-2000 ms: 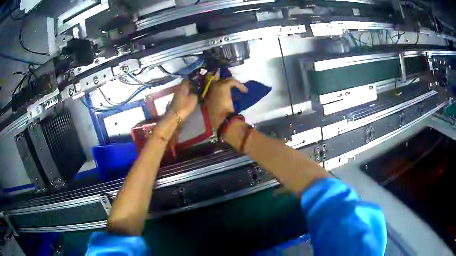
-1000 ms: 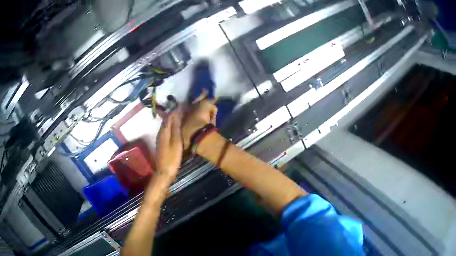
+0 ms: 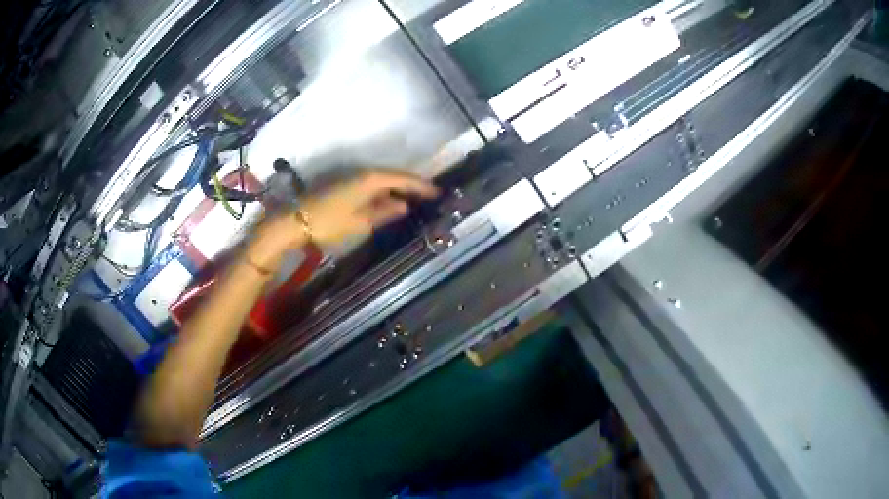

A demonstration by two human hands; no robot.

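Note:
My left hand (image 3: 356, 210) reaches in from the lower left, blurred, over the near rails (image 3: 458, 239) of the machine. Its fingers are bent over a dark blue cloth (image 3: 392, 232), mostly hidden under the hand and in shadow. My right hand is not in view; only a piece of blue sleeve (image 3: 487, 483) shows at the bottom edge.
A red bin (image 3: 278, 307) and red and blue frames (image 3: 136, 302) lie around my left forearm. Loose cables (image 3: 219, 171) hang behind it. A green belt (image 3: 541, 49) is at the top. A small tan piece (image 3: 509, 339) shows at the rail's lower edge.
My right hand has left the picture. My left hand has moved right, onto the near rails where the cloth is. The view has turned and moved closer to the rails.

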